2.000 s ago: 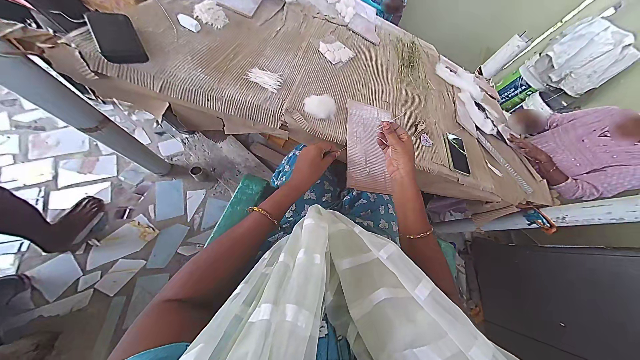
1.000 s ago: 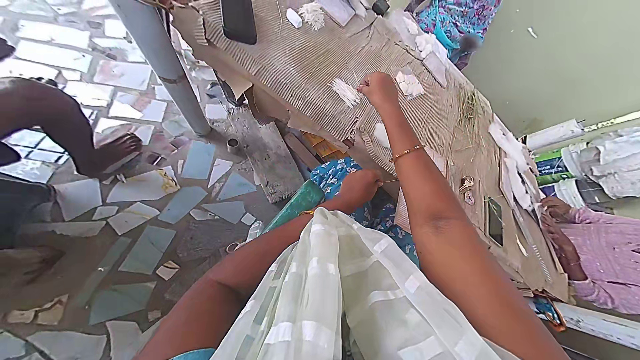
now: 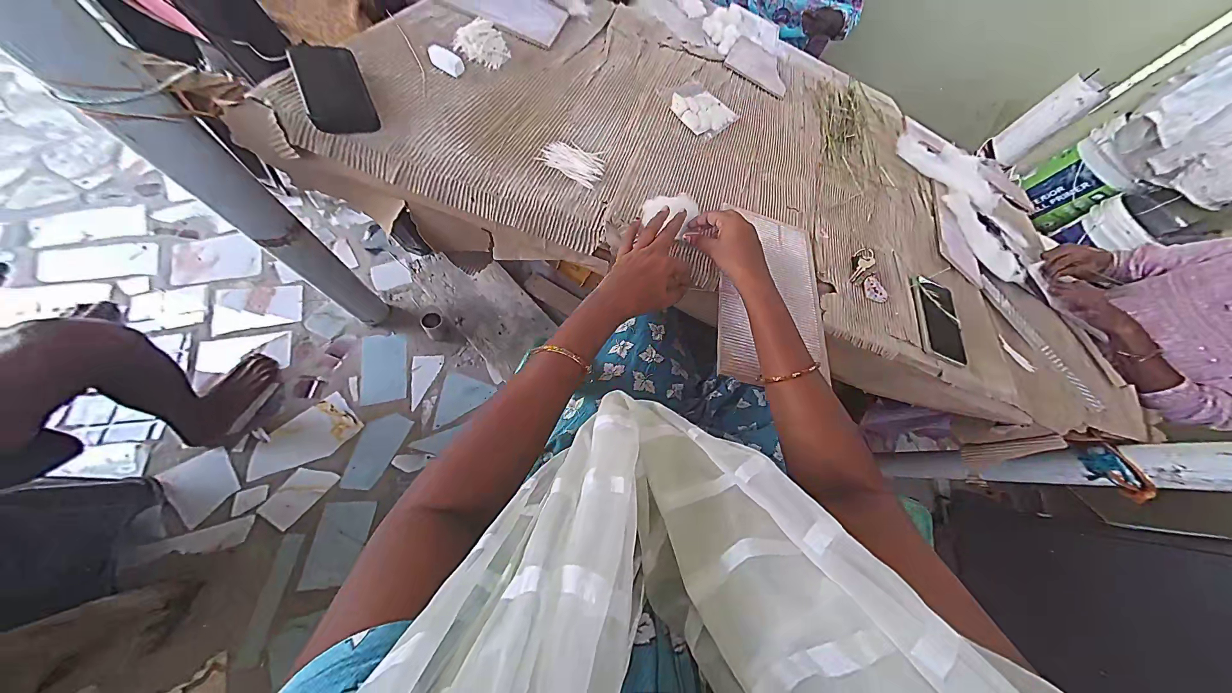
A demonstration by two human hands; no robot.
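Both hands meet at a tuft of white cotton [image 3: 669, 206] near the table's front edge. The fingers of my left hand [image 3: 654, 265] rest on its near side. My right hand [image 3: 727, 243] has its thumb and fingertips together at the tuft's right side; whether they pinch cotton or a thin stick is too small to tell. Beneath my right wrist, a ribbed flat board [image 3: 770, 298] juts over the edge. Thin white sticks [image 3: 572, 164] lie in a small pile beyond my hands, and white cotton pieces [image 3: 704, 112] sit on a small square sheet farther back.
Corrugated cardboard [image 3: 500, 125] covers the table. A dark phone [image 3: 334, 89] lies at the left, another phone [image 3: 938, 320] at the right, near keys [image 3: 863, 265]. Dry grass stalks [image 3: 842, 120] lie farther back. A co-worker's hands [image 3: 1078, 274] are at the right edge, a metal post [image 3: 202, 154] at the left.
My right hand has drawn back from beside the white stick pile to the cotton tuft. My left hand has moved up from the lap at the table's edge to the same tuft.
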